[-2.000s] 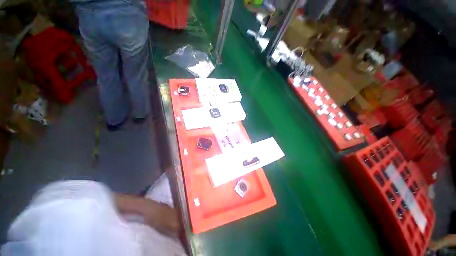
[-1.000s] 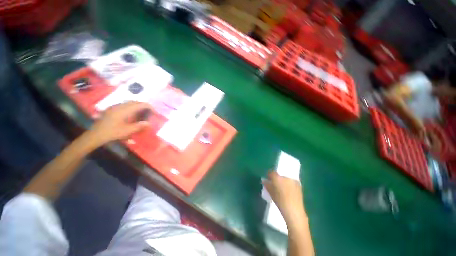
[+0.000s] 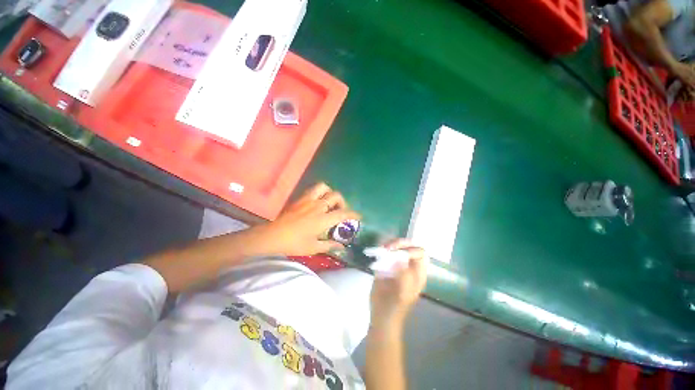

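My left hand (image 3: 309,222) holds a small smartwatch body (image 3: 345,231) by its edge, its shiny face showing, over the bench's front edge. My right hand (image 3: 401,280) pinches a crumpled white piece (image 3: 387,260), cloth or paper, just right of the watch. The shallow red tray (image 3: 190,145) lies at the left. On it are a white watch box (image 3: 242,70), another watch box (image 3: 114,38), a loose watch body (image 3: 286,111) and a dark watch body (image 3: 30,52). A pinkish note (image 3: 180,47) lies between the boxes.
A blank white box (image 3: 444,194) lies on the green bench (image 3: 518,175) beyond my right hand. A small clear bottle (image 3: 600,199) stands at the right. Red cell trays (image 3: 642,107) are at the upper right, near another person's arm (image 3: 654,34).
My left hand has moved from above the red tray to the bench edge with a watch body. My right hand has left the blank box and now holds the white piece. The view has shifted closer.
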